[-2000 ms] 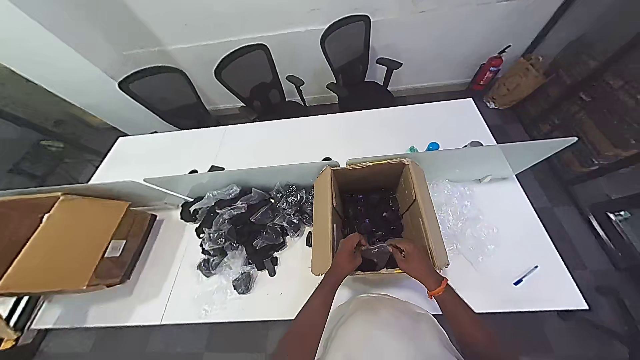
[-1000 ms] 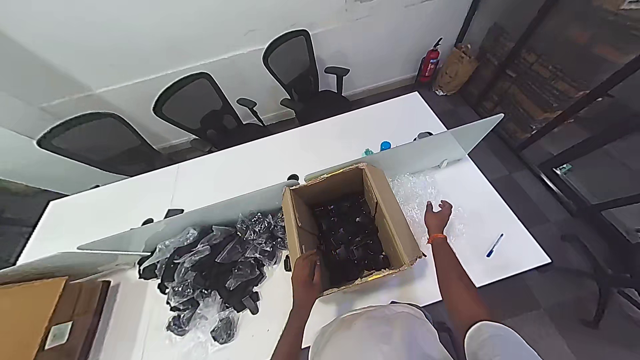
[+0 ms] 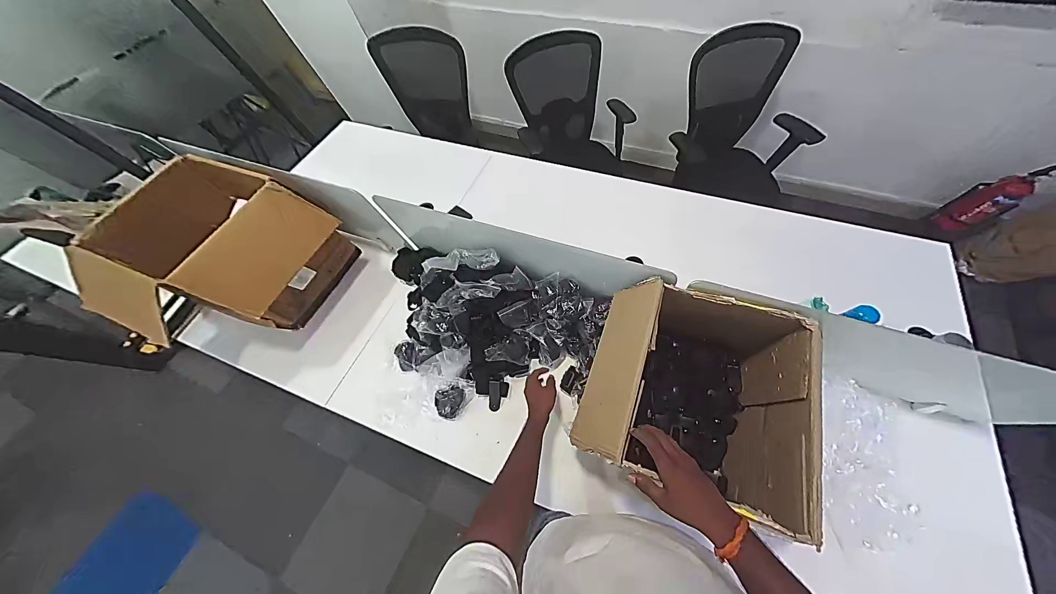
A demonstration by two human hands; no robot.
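An open cardboard box (image 3: 775, 462) holds many dark items (image 3: 689, 404) whose kind I cannot tell. My right hand (image 3: 681, 487), with an orange band at the wrist, rests at the box's near edge, fingers spread and nothing seen in them. My left hand (image 3: 540, 394) is on the white table beside a heap of black items in clear plastic bags (image 3: 487, 318), left of the box. Its fingers are curled near a small white patch, and whether they hold anything is unclear. Clear plastic wrappers (image 3: 866, 462) lie to the right of the box.
Another open cardboard box (image 3: 247, 256) stands at the table's left end. A low glass divider (image 3: 528, 247) runs along the middle of the white table (image 3: 784, 231). Behind the table are several mesh-backed chairs (image 3: 549, 74). A fire extinguisher (image 3: 982, 202) stands at the far right.
My right hand has come back from the clear wrappers to the box's near edge. My left hand has left the box and moved left to the bagged heap. The view has swung left.
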